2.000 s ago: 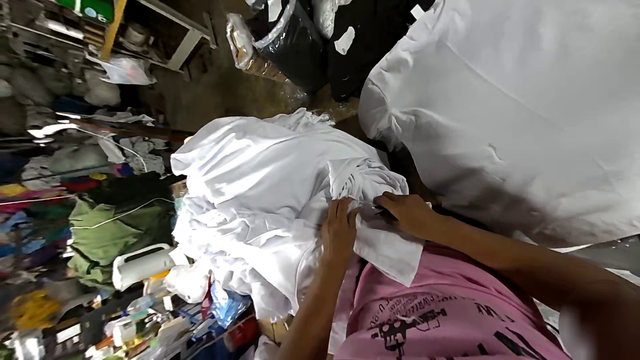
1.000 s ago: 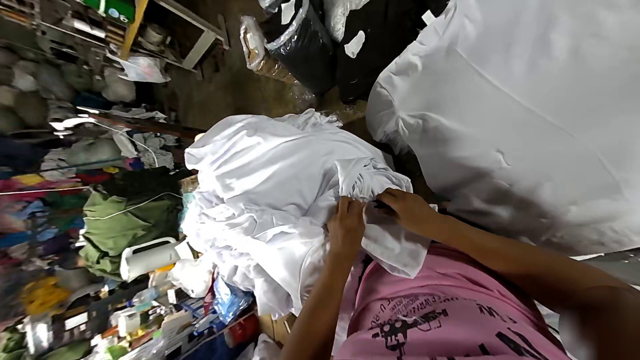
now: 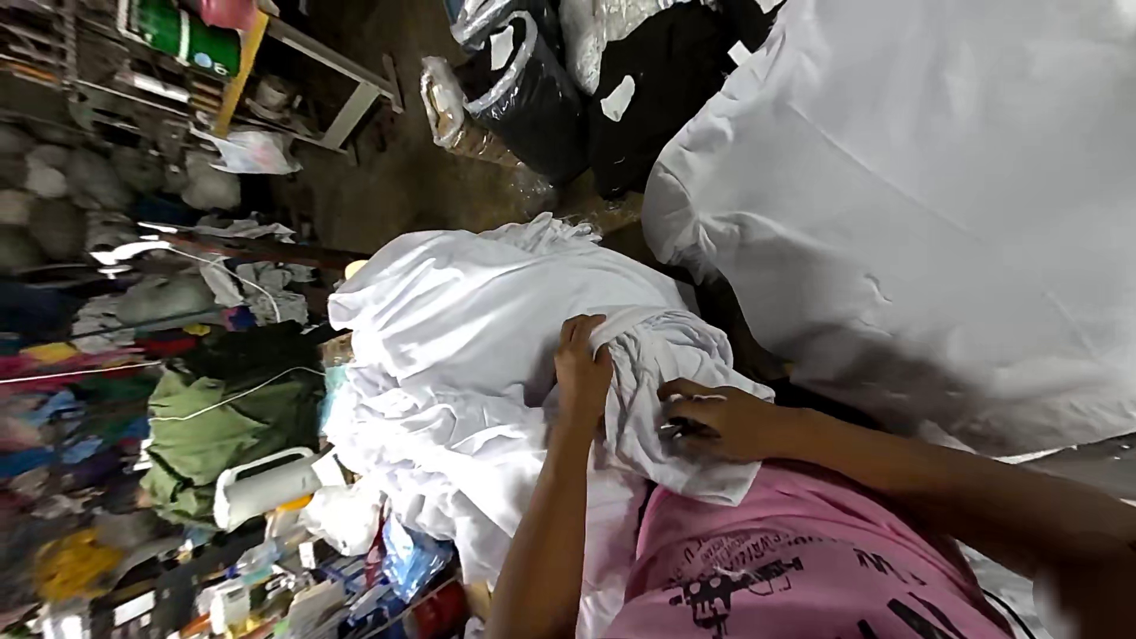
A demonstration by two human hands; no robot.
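Observation:
A large heap of white fabric (image 3: 461, 302) lies in front of me, right up against my pink shirt. My left hand (image 3: 583, 368) grips the bunched edge of a gathered piece of white cloth (image 3: 643, 390) on top of the heap. On the right side of that same piece is my right hand (image 3: 719, 422), its fingers bent and a small dark object (image 3: 688, 428) under them; what it is cannot be made out. Whether those fingers also pinch the cloth is unclear.
A huge white cloth bundle (image 3: 923, 222) bulges at the right. Plastic-wrapped dark rolls (image 3: 532, 106) stand on the floor (image 3: 373, 195) beyond the heap. At the left are a green cloth bundle (image 3: 209, 435), a white plastic jug (image 3: 266, 488) and cluttered small items.
My left hand has moved farther up the gathered cloth, away from my body. The two hands, close together before, are now wider apart.

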